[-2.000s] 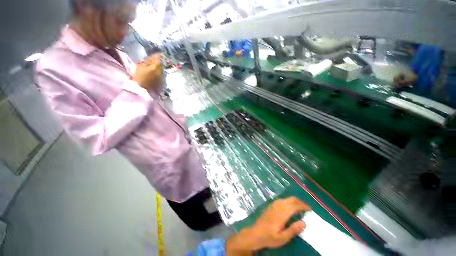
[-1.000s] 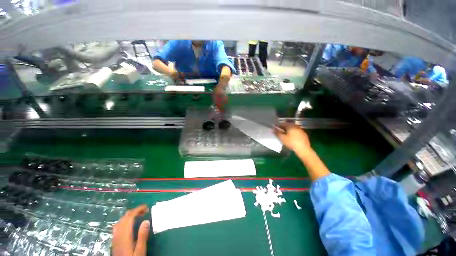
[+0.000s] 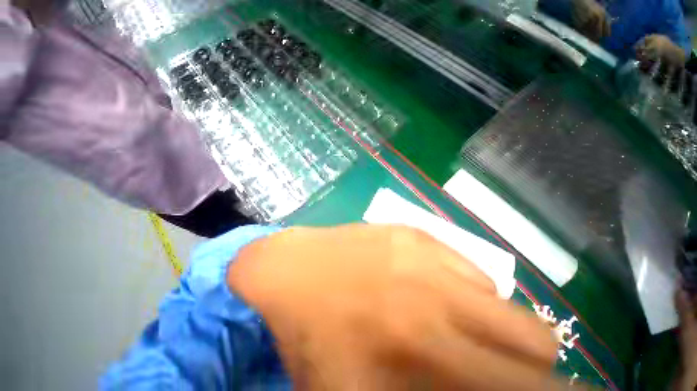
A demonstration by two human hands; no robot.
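Note:
My left hand is large and blurred across the lower middle, in a blue sleeve, over the lower part of the fanned white sheets. Its fingertips cannot be made out. My right hand is cut off by the right edge, beside a separate white sheet that slants over the translucent tray stack. Its grip cannot be seen. A loose pile of tiny white pieces lies right of my left hand. A white strip lies in front of the tray stack.
Clear blister trays with black modules at their far end lie at upper left. A person in a pink smock stands left of the bench. Another worker's hands and blue sleeves show at upper right. Metal rails run behind.
The view has swung left and tilted. My left hand has moved from the sheets' left end to over them. My right hand and its sheet now show at the right edge.

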